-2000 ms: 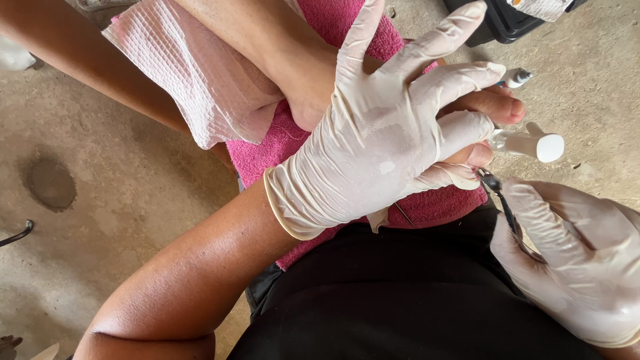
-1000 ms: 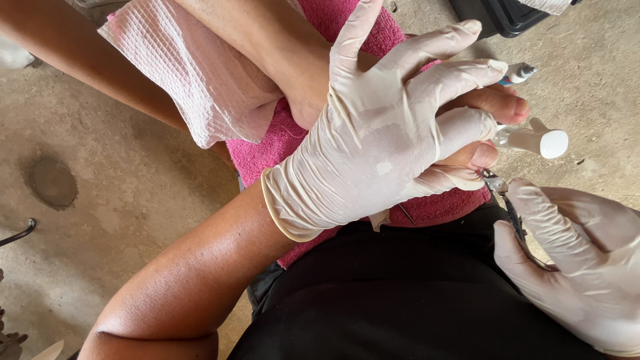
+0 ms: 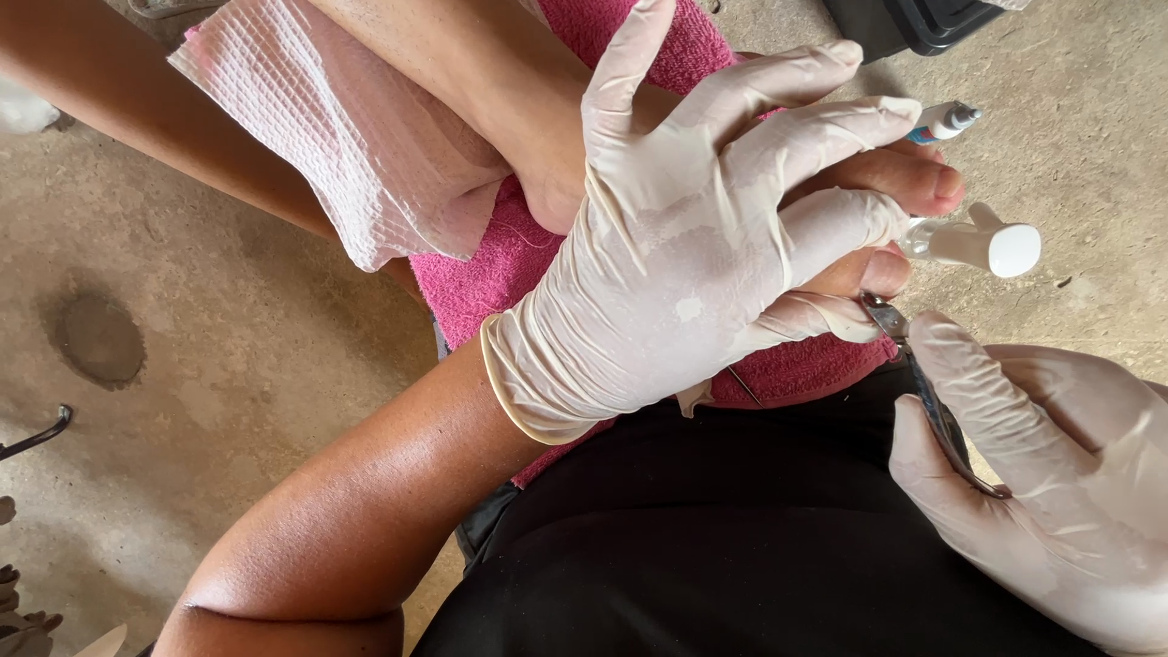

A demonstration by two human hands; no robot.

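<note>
My left hand (image 3: 703,228), in a pale latex glove, lies across another person's foot (image 3: 557,182), its fingers spread over and around the toes. Its thumb presses beside a big toe (image 3: 883,272). My right hand (image 3: 1031,456), gloved too, is closed around the handles of metal cuticle nippers (image 3: 940,401). The tips of the nippers touch the edge of a toe near my left thumb. A pink terry towel (image 3: 493,265) lies beneath the foot, over my lap. Most of the foot is hidden under my left hand.
A white textured paper towel (image 3: 365,164) hangs by the ankle. Beyond the toes are a white-capped bottle (image 3: 1013,249) and a small dropper-tipped bottle (image 3: 944,121). A black plastic container (image 3: 912,23) stands at the top right on the concrete floor (image 3: 210,365). A dark hooked rod shows at left.
My left hand stays over the foot. The nippers, still in my right hand, remain by the same toe, with their handles at a slightly different angle than two seconds ago.
</note>
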